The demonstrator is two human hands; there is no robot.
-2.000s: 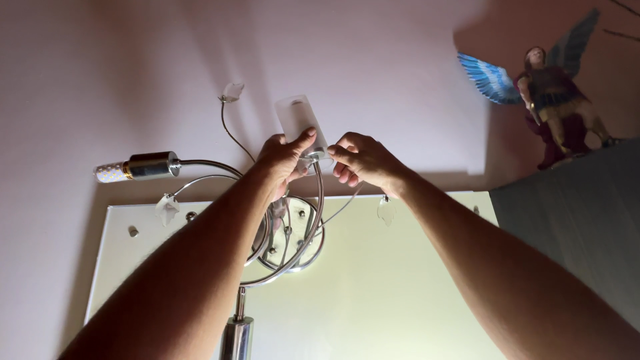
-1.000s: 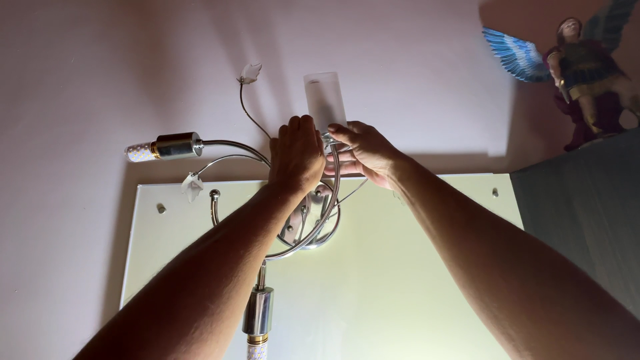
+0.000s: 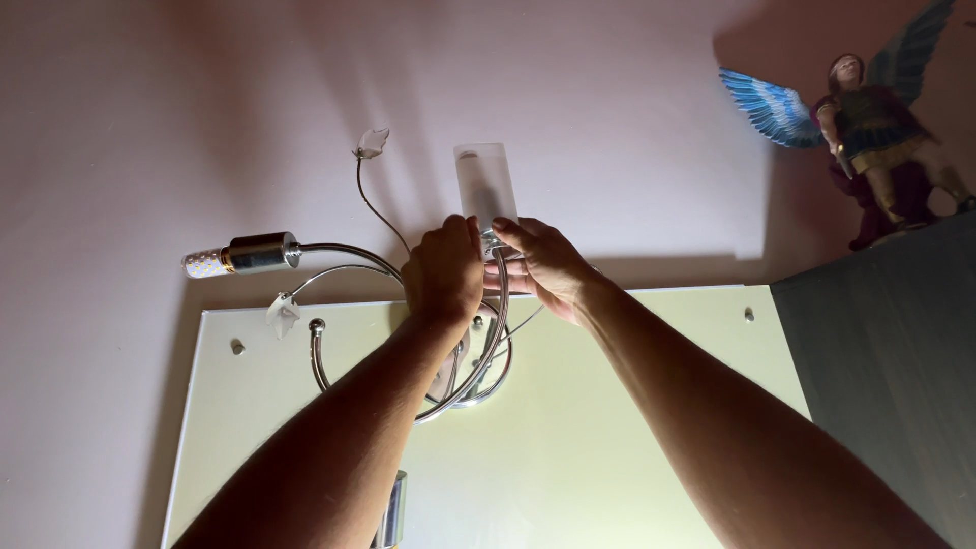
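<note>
A frosted glass cylinder lampshade (image 3: 486,183) stands nearly upright at the end of a curved chrome lamp arm (image 3: 499,305). My left hand (image 3: 444,274), its fingers curled, is at the left of the shade's base; what its fingertips hold is hidden. My right hand (image 3: 547,267) is at the base from the right, thumb by the lower edge of the glass and fingers spread behind the chrome arm. To the left, another arm ends in a chrome lamp socket (image 3: 263,252) with an LED corn bulb (image 3: 206,263). The round chrome base plate (image 3: 476,358) is partly hidden behind the arms.
Leaf ornaments on thin stems stick out at the upper left (image 3: 373,143) and left (image 3: 283,314). A ball-tipped chrome arm (image 3: 316,328) and a lower socket (image 3: 393,509) are near my left forearm. A pale panel (image 3: 610,427) lies behind. A winged figurine (image 3: 877,137) stands on a dark cabinet (image 3: 884,335).
My left hand has gone from an open-fingered hold near the shade's base to a curled one. My right hand has spread its fingers behind the arm. The view has shifted somewhat.
</note>
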